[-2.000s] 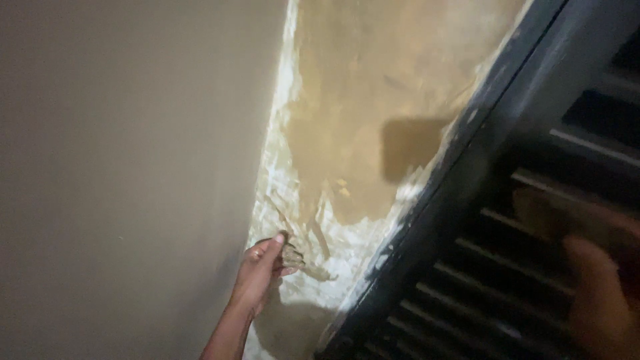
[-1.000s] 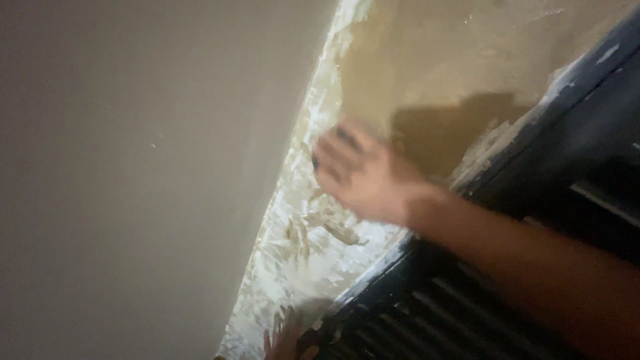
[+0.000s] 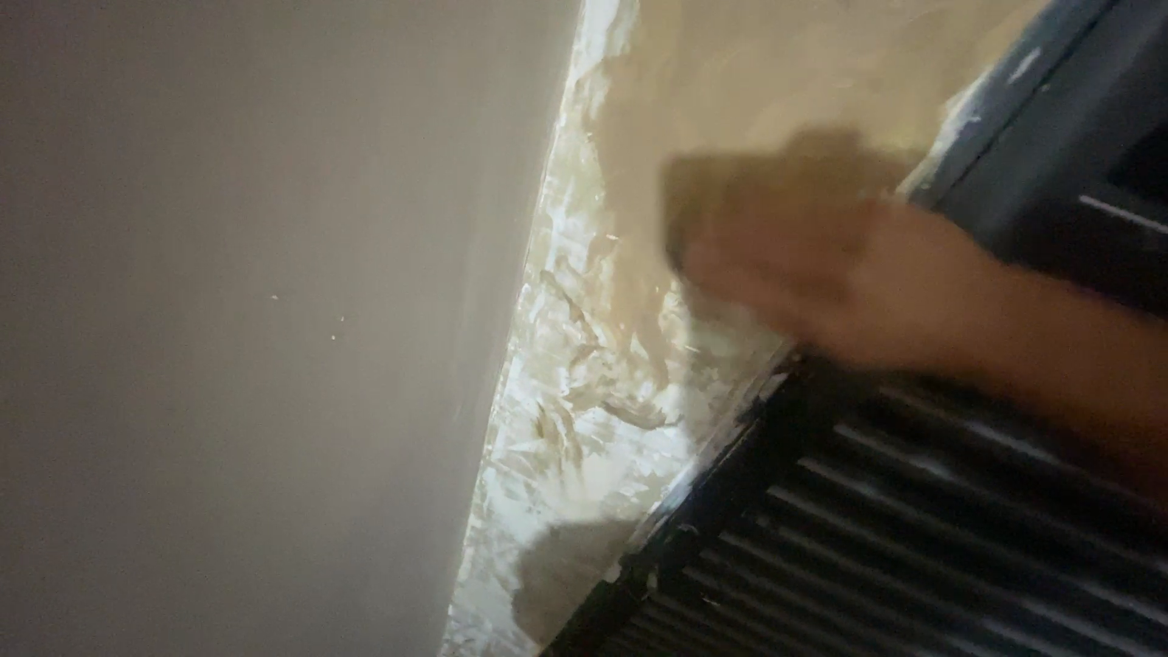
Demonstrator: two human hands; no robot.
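My right hand (image 3: pixel 821 274) reaches in from the right edge, blurred by motion, over the strip of wall. The fingers point left; a dark edge shows at the fingertips, and I cannot tell whether it is a held thing or shadow. Beneath and left of the hand, the strip bears smooth tan filler (image 3: pixel 748 82) in its upper part. Lower down, ragged smears and lumps of filler (image 3: pixel 630 406) lie on a whitish, streaked surface. A dark shadow falls on the wall beside the hand. My left hand is out of view.
A plain grey-brown wall surface (image 3: pixel 274 365) fills the left side, meeting the strip along a straight edge. At the lower right is a dark slatted shutter or louvred panel (image 3: pixel 894 493), its dark frame (image 3: pixel 1013 119) running diagonally beside the strip with pale smears on it.
The left hand, at the strip's lower part in the earlier frames, has gone out of view. The right hand has moved right from the whitish area since one second ago.
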